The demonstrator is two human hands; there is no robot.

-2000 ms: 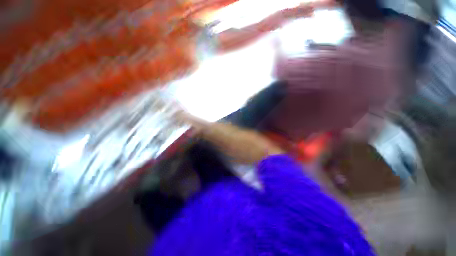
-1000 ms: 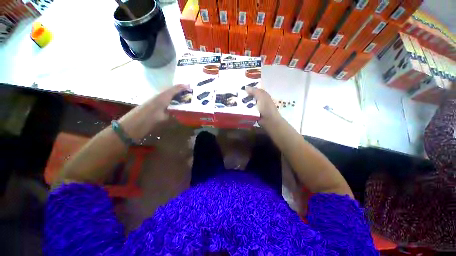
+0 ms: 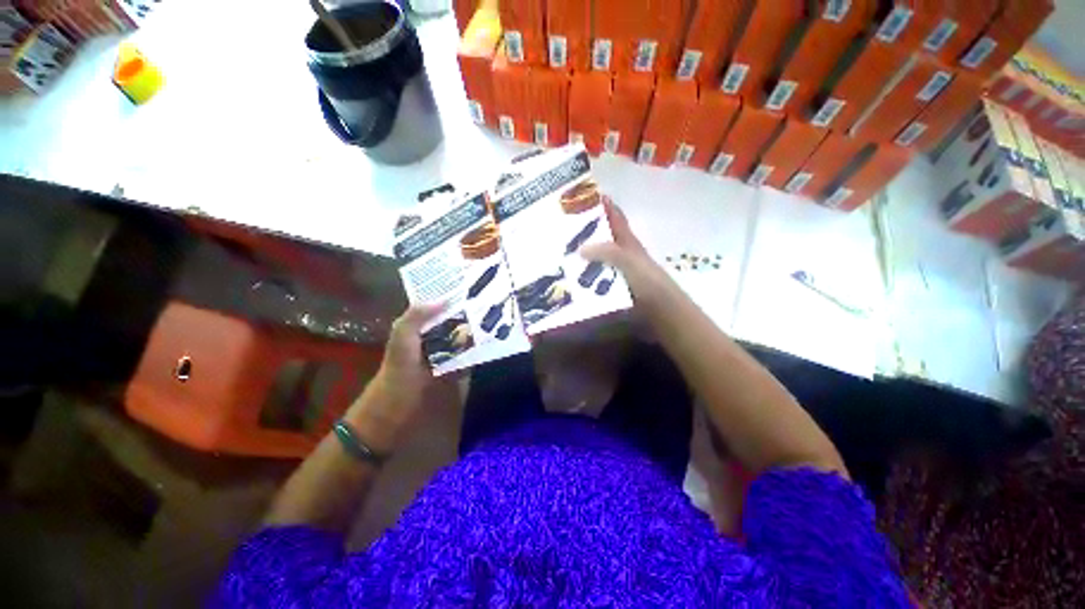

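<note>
Two white-fronted retail cartons are held side by side at the table's front edge, tilted, their printed fronts facing up. My left hand (image 3: 413, 345) grips the lower side of the left carton (image 3: 458, 271). My right hand (image 3: 621, 252) grips the right side of the right carton (image 3: 553, 226), thumb on its front. The left carton sits a little lower than the right one, and they touch along the middle. The undersides of the cartons and some of my fingers are hidden.
Stacked orange cartons (image 3: 666, 113) form a wall at the back. A black mug (image 3: 396, 101) with a stick in it stands left of them. A yellow-orange object (image 3: 138, 76) lies far left. A thin tool (image 3: 829, 293) lies right. An orange stool (image 3: 226, 369) stands below. A person's speckled sleeve (image 3: 999, 476) shows at right.
The two cartons have tipped and turned, and the left one has slid lower against the right one. My left hand has moved down with it. The orange stool shows more fully.
</note>
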